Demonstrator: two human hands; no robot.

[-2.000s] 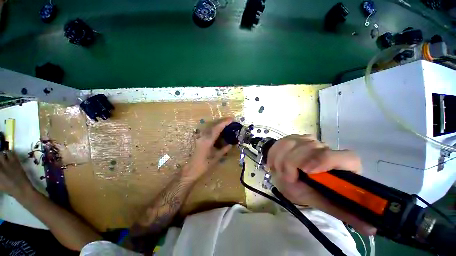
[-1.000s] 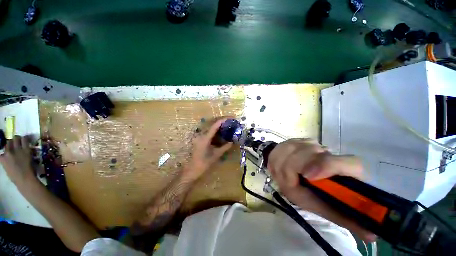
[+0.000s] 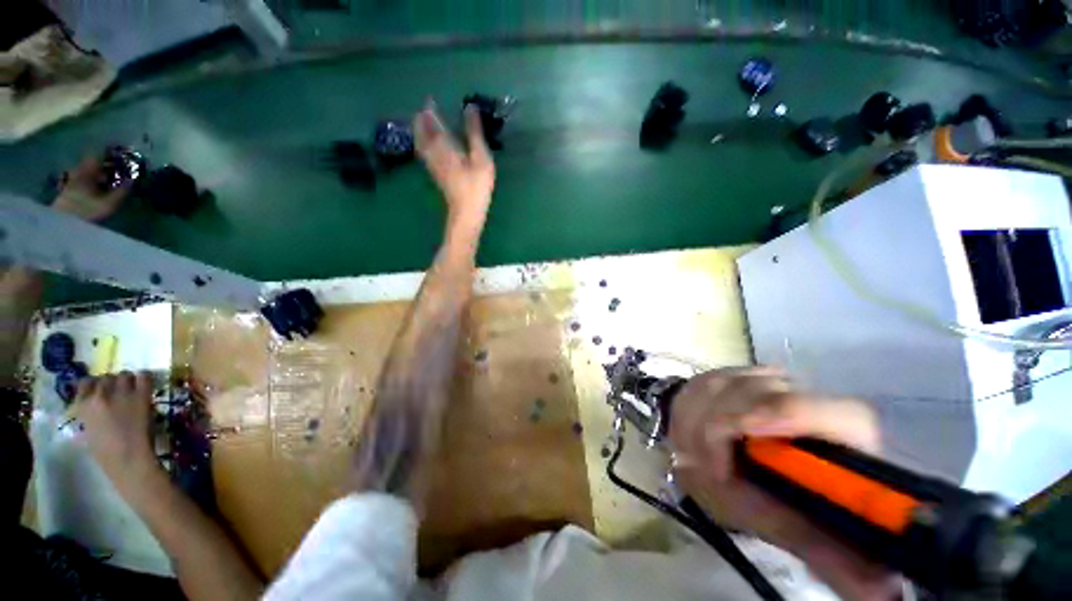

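Observation:
My right hand (image 3: 764,429) grips the black electric screwdriver with its orange panel (image 3: 835,479). Its silvery nozzle (image 3: 641,393) is over the cream-yellow sheet (image 3: 694,305), with no unit under it. My left hand (image 3: 461,170) is stretched over the green conveyor belt (image 3: 564,206), fingers apart, with nothing seen in it. A dark motor-like unit (image 3: 484,117) lies at its fingertips, partly hidden; whether they touch I cannot tell. A blue-silver faced unit (image 3: 394,140) lies just left of the fingers.
Another dark unit (image 3: 292,312) sits at the brown board's (image 3: 506,411) back left corner. A white box (image 3: 858,317) with a clear tube stands at right. Another person's hands work at left, one on the white sheet (image 3: 71,452), one at the belt. More units lie on the belt.
My left hand has left the nozzle and reached forward over the belt; the unit it held is no longer in it. The view has shifted. My right hand still holds the screwdriver.

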